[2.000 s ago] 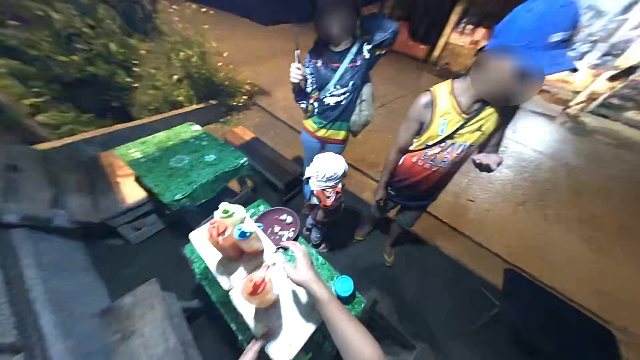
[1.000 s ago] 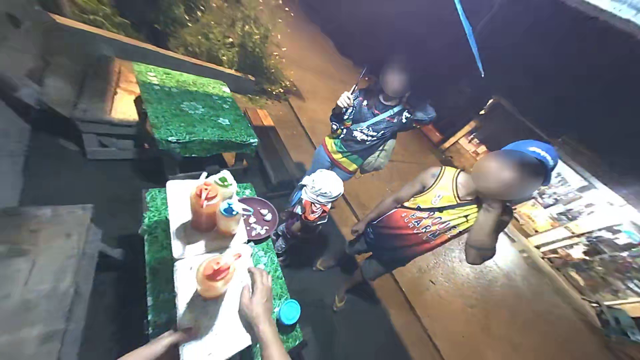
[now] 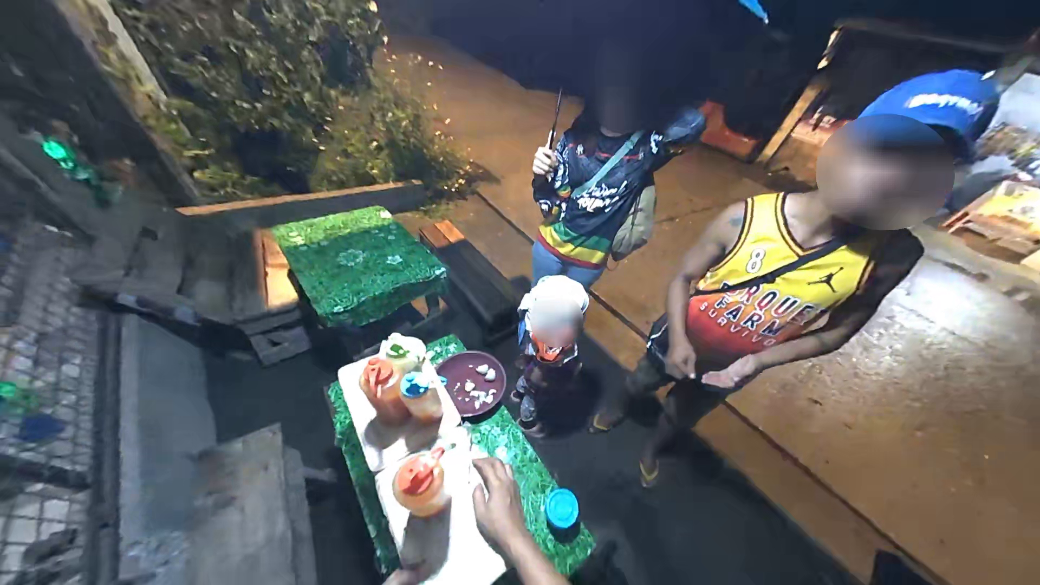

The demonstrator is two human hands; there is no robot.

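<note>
My right hand (image 3: 500,500) rests at the right edge of a white board or tray (image 3: 455,552), fingers bent over the edge; whether it grips it cannot be told. My left hand (image 3: 404,575) shows only in part at the near left edge of the same board. Between them stands a pitcher with a red lid (image 3: 420,478). Farther back, on another white board (image 3: 357,398), are another red-lidded pitcher (image 3: 380,378), a blue-lidded one (image 3: 416,386) and a green-lidded one (image 3: 400,351). Beside them lies a dark red plate (image 3: 465,372) with white pieces.
A jar with a turquoise lid (image 3: 562,508) stands on the green tablecloth (image 3: 520,455). Another green-covered table (image 3: 357,260) and a wooden bench (image 3: 479,284) are behind. A small child (image 3: 552,325) and two people (image 3: 597,187) stand beyond the table. A wooden bench (image 3: 236,504) is at left.
My right hand has come down from above the board to its right edge. The person in the yellow top has brought both hands together in front. The view has shifted.
</note>
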